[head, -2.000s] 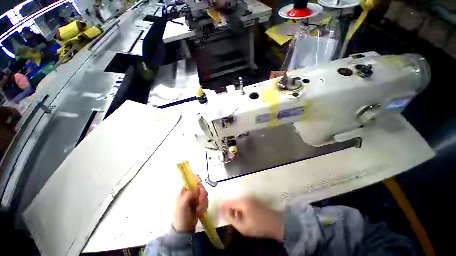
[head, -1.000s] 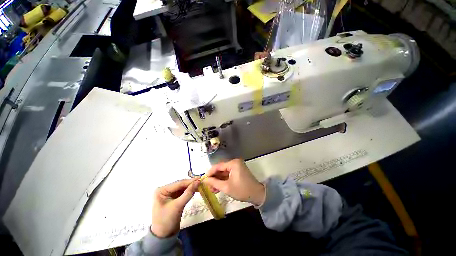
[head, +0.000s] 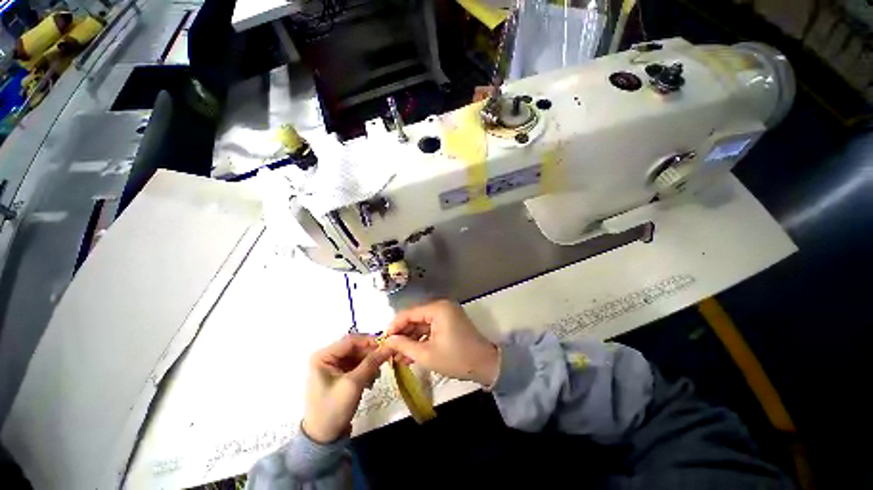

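Observation:
A yellow strip (head: 413, 390) hangs from between my fingertips over the white tabletop's front part. My left hand (head: 341, 381) pinches its upper end from the left. My right hand (head: 445, 343) pinches the same end from the right, and the fingertips of both hands nearly touch. The fingers hide most of the held end. The white sewing machine (head: 593, 144) stands just beyond my hands. Its presser foot area (head: 393, 271) is a little above and beyond my fingertips, and no strip shows under it.
A large off-white panel (head: 124, 287) lies at the left of the tabletop (head: 239, 383). A grey metal worktable (head: 48, 201) runs along the far left, with yellow rolls (head: 43, 36) at its far end. A yellow line (head: 751, 368) crosses the dark floor at the right.
My right hand has come to the strip and both hands now pinch its end together. The strip hangs nearer me than two seconds ago. The view has shifted, moving the machine leftward and up.

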